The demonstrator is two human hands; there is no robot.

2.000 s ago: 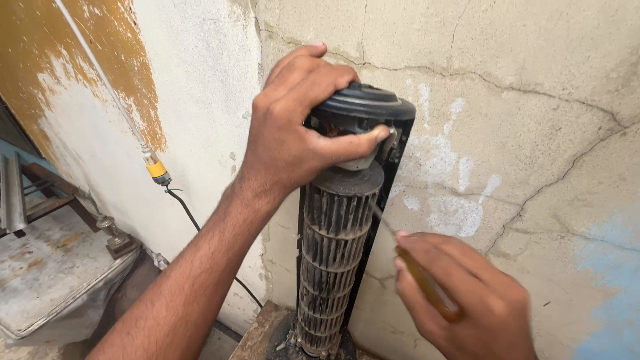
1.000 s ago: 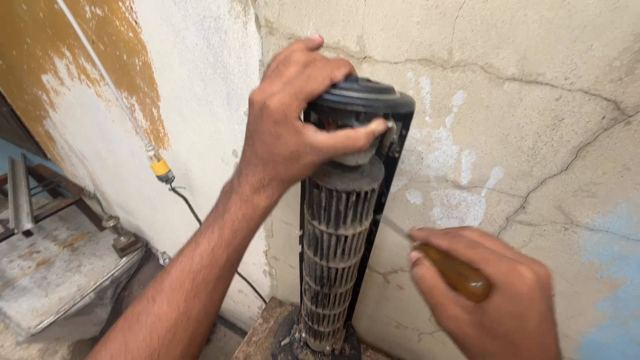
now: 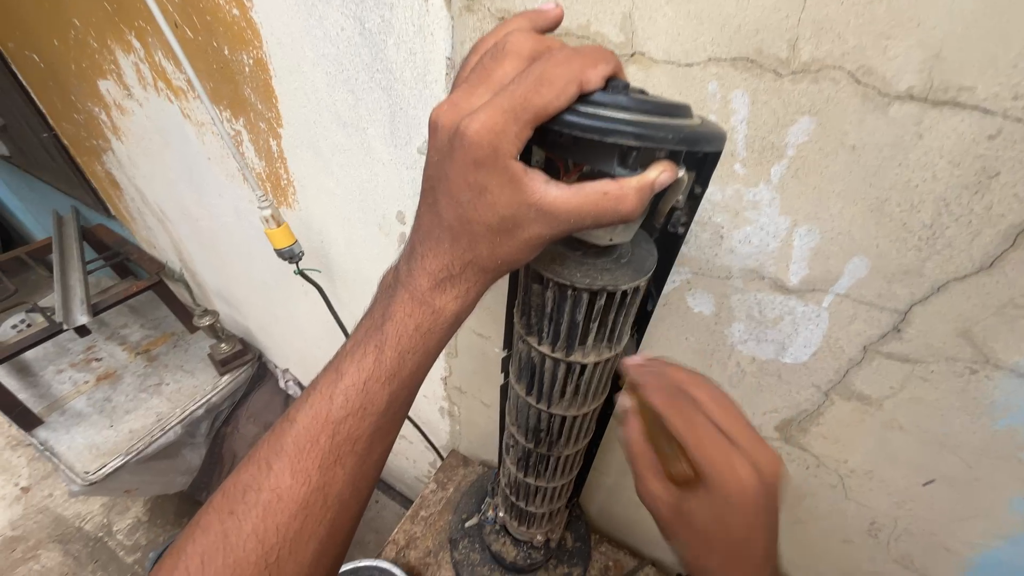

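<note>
An opened tower fan stands upright at the centre, its dusty blower wheel (image 3: pixel 568 360) exposed below a round black top cap (image 3: pixel 632 116). My left hand (image 3: pixel 512 152) grips the upper housing, fingers over the cap and thumb across the front by the motor (image 3: pixel 612 234). In my right hand (image 3: pixel 708 464) is a tool with an amber handle (image 3: pixel 668 440), low on the right side of the blower wheel. The tool's tip is hidden behind my fingers and the fan.
A cracked wall (image 3: pixel 920 280) rises close behind the fan. A cable with a yellow connector (image 3: pixel 280 236) hangs at left. Beside it are a metal frame (image 3: pixel 120 280) and a sheet-covered surface (image 3: pixel 112 376). The fan's round base (image 3: pixel 520 552) rests on a worn block (image 3: pixel 420 512).
My right hand has moved lower along the fan's right side with the tool, whose shaft showed in the earlier frames. My left hand keeps its hold on the top.
</note>
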